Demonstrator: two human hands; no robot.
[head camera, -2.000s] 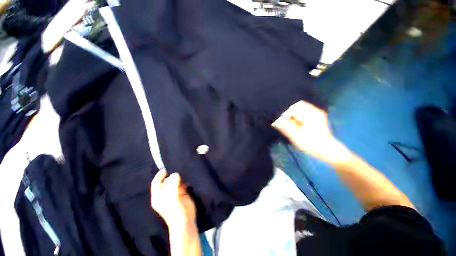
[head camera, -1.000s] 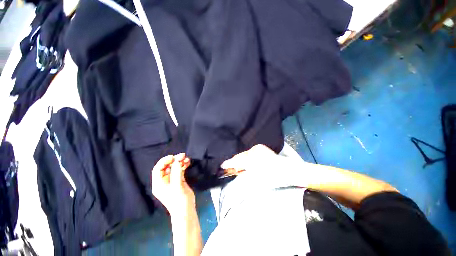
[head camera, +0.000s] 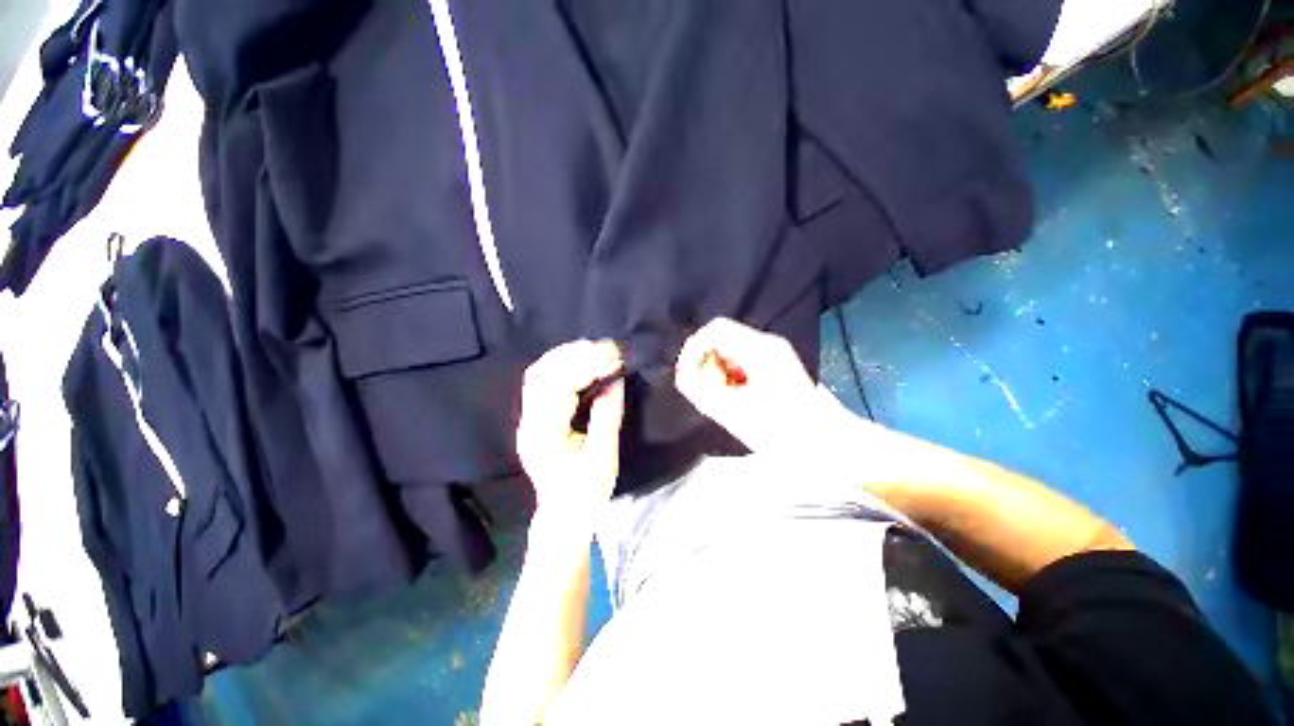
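A dark navy blazer (head camera: 412, 156) fills the table in front of me, with white trim (head camera: 477, 170) down its front and a flap pocket (head camera: 409, 329) at its lower left. My left hand (head camera: 572, 419) pinches the blazer's lower front edge between thumb and fingers. My right hand (head camera: 745, 380) is close beside it, curled at the same edge. A small reddish-brown bit shows in the right hand; the rest of that item is hidden by the fingers.
A smaller-looking navy blazer (head camera: 170, 468) on a hanger lies at the left. More dark garments with hangers (head camera: 121, 88) lie at the upper left. A white table edge (head camera: 1093, 40) shows at the upper right. The blue floor (head camera: 1121, 284) holds a dark hook-like object (head camera: 1192, 433).
The blazer's front is spread flatter, and the pocket flap shows fully. Both hands have come together at the lower front edge; the right hand came in from the far right side.
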